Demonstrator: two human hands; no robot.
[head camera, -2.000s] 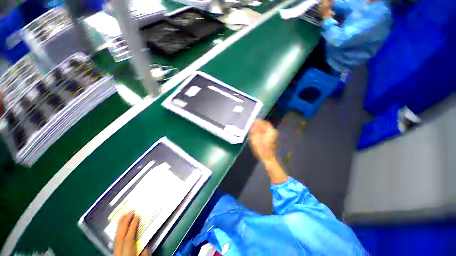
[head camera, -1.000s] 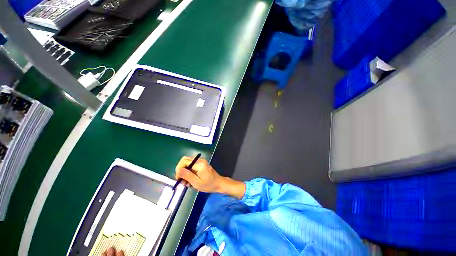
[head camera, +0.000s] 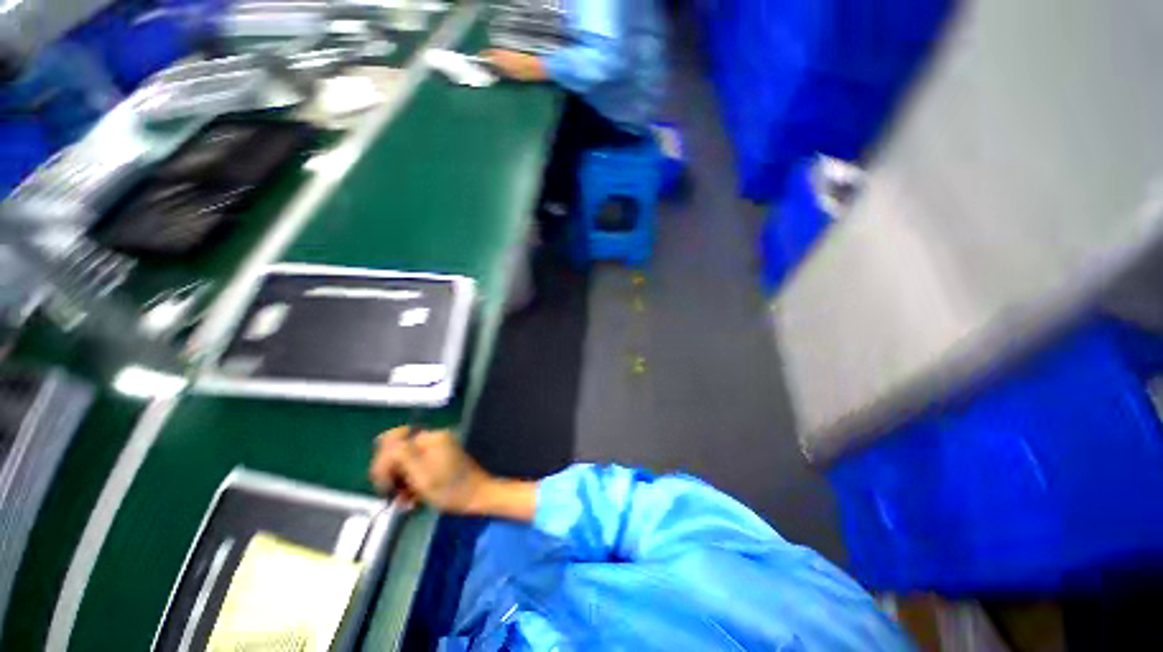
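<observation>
A dark tablet back cover (head camera: 242, 507) lies on the green bench at the lower left, in a white-edged tray and cut off by the frame's bottom. A pale yellow adhesive sheet (head camera: 283, 596) lies on it. My right hand (head camera: 427, 471) is at the cover's right corner, closed around thin dark tweezers (head camera: 378, 520), which are blurred and point down towards the cover. Contact of the tip cannot be told. My left hand is not in view. A second tablet back cover (head camera: 344, 338) with white patches lies further up the bench.
Black parts (head camera: 211, 178) lie behind the bench's pale strip (head camera: 274, 236). A stack of layered trays (head camera: 45, 446) is at the left edge. Another person in a blue smock (head camera: 606, 64) is at the far end, near a blue stool (head camera: 619, 204). Blue crates (head camera: 1008, 471) are at the right.
My head view has shifted and blurred. My right hand stays at the near cover's corner, where it arrived with the tweezers one second ago. My left hand has left the view.
</observation>
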